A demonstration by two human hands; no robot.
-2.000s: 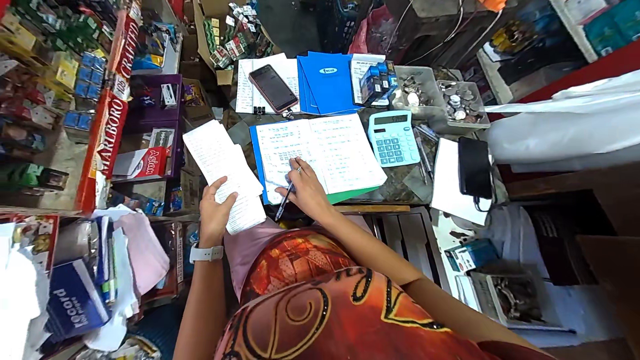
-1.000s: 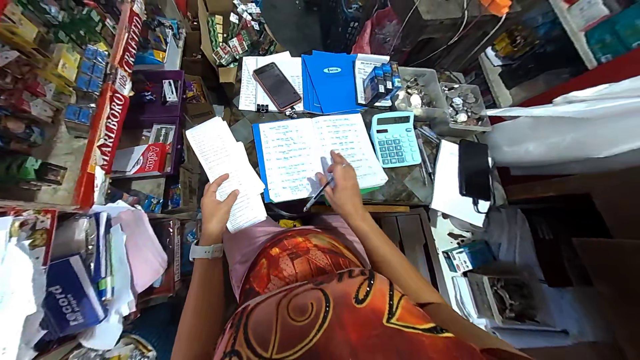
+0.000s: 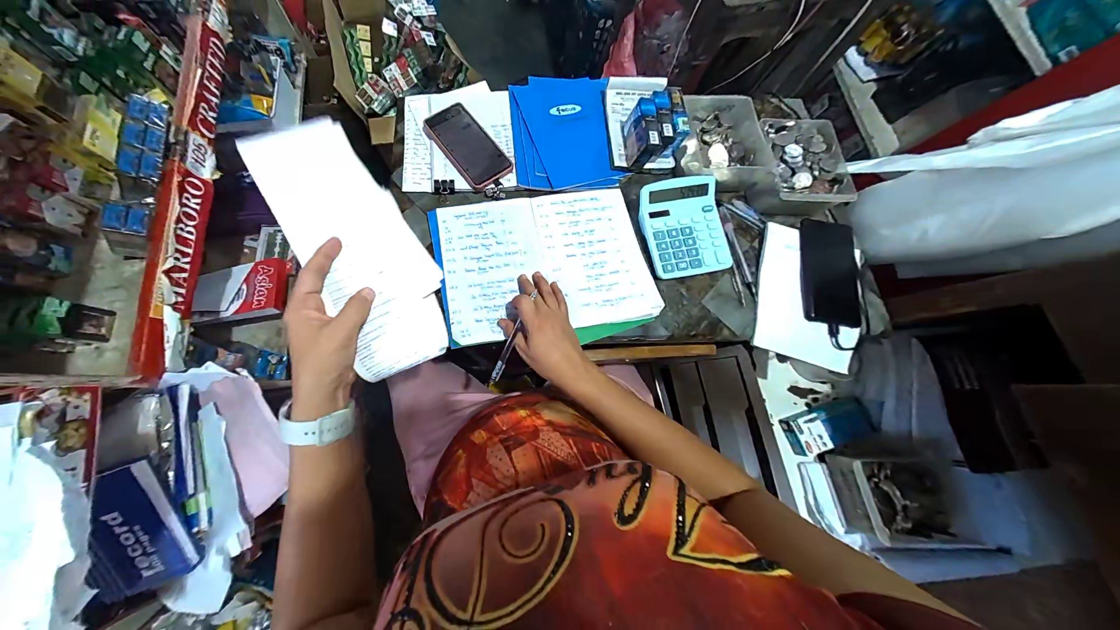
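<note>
My left hand [image 3: 328, 315] holds several long paper sheets [image 3: 350, 227] with handwriting on the lower ones, left of the notebook. My right hand [image 3: 544, 328] rests on the lower left page of an open lined notebook [image 3: 586, 254] and grips a pen [image 3: 505, 354], its tip end pointing down past the notebook's lower edge. A light blue calculator [image 3: 686, 227] lies just right of the notebook. Above the notebook lie a smartphone [image 3: 468, 146] on papers with binder clips, and blue notebooks or folders [image 3: 567, 131].
Plastic containers of coins [image 3: 798, 162] stand at the back right, beside small blue boxes [image 3: 652, 127]. Pens [image 3: 739, 249] lie right of the calculator. A black pouch or device [image 3: 829, 271] with a cord lies on white paper. Shelves of cigarette packs [image 3: 140, 149] border the left.
The top sheet in my left hand has lifted and now extends farther up and left, showing a blank face. My right hand has shifted left and down on the notebook, still with the pen.
</note>
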